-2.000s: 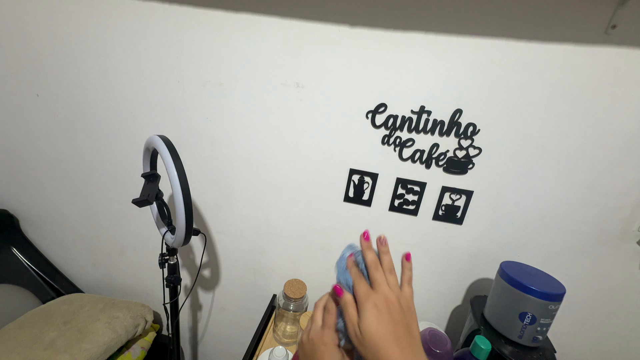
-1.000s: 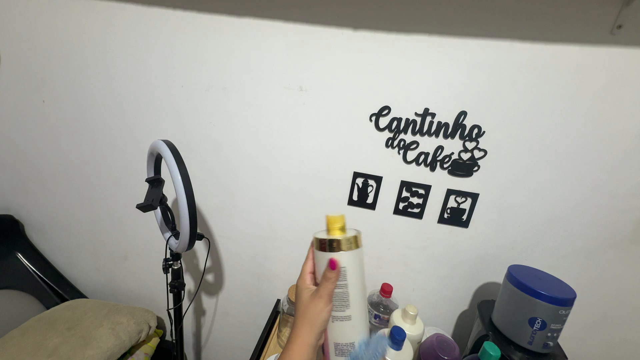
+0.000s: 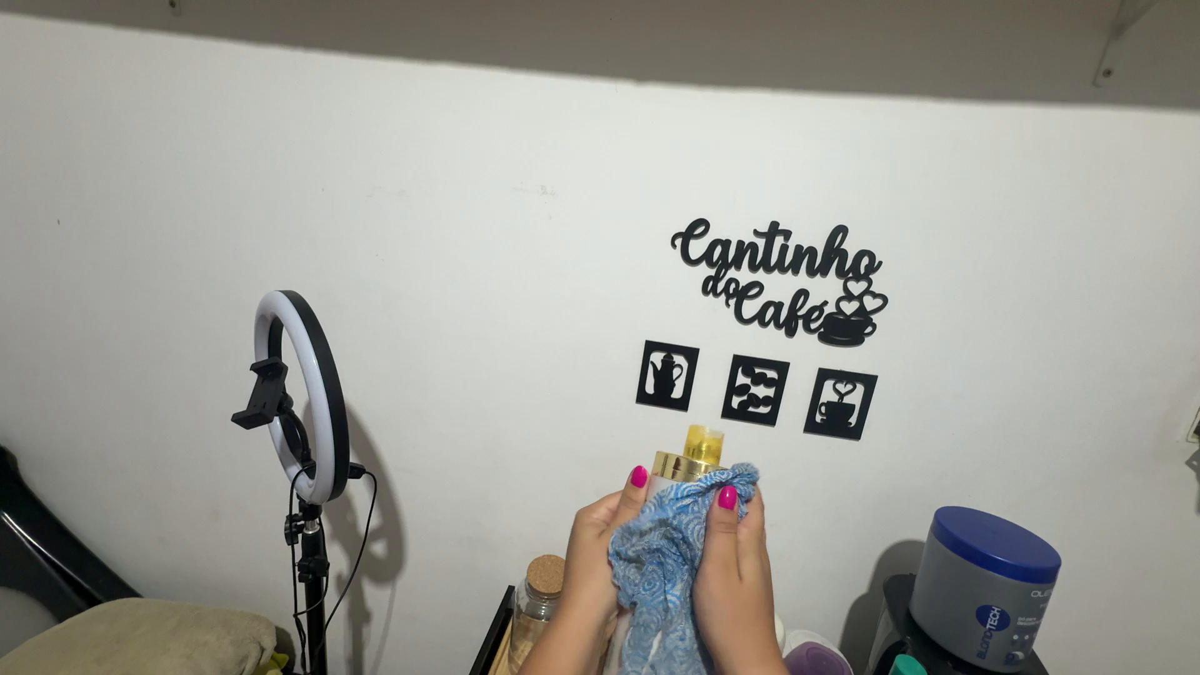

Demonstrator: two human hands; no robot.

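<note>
A bottle with a gold collar and a translucent yellow cap (image 3: 704, 444) stands upright between my hands, low in the head view. My left hand (image 3: 596, 544) grips its left side, thumb up near the collar. A blue patterned cloth (image 3: 661, 553) covers most of the bottle's front and hides its body. With my right hand (image 3: 738, 572) I press the cloth to the bottle's right side, the thumb lying on the fabric just below the collar.
A cork-topped glass jar (image 3: 536, 605) stands left of my hands, by a dark-edged tray. To the right are a purple-topped container (image 3: 816, 654), a teal cap (image 3: 907, 665) and a large grey tub with a blue lid (image 3: 984, 589). A ring light (image 3: 328, 403) stands at left, beside a beige cushion (image 3: 141, 642).
One second ago the bottle's front was bare, with the cloth low at its right. The cloth now covers the front, and my right hand has come into view on it.
</note>
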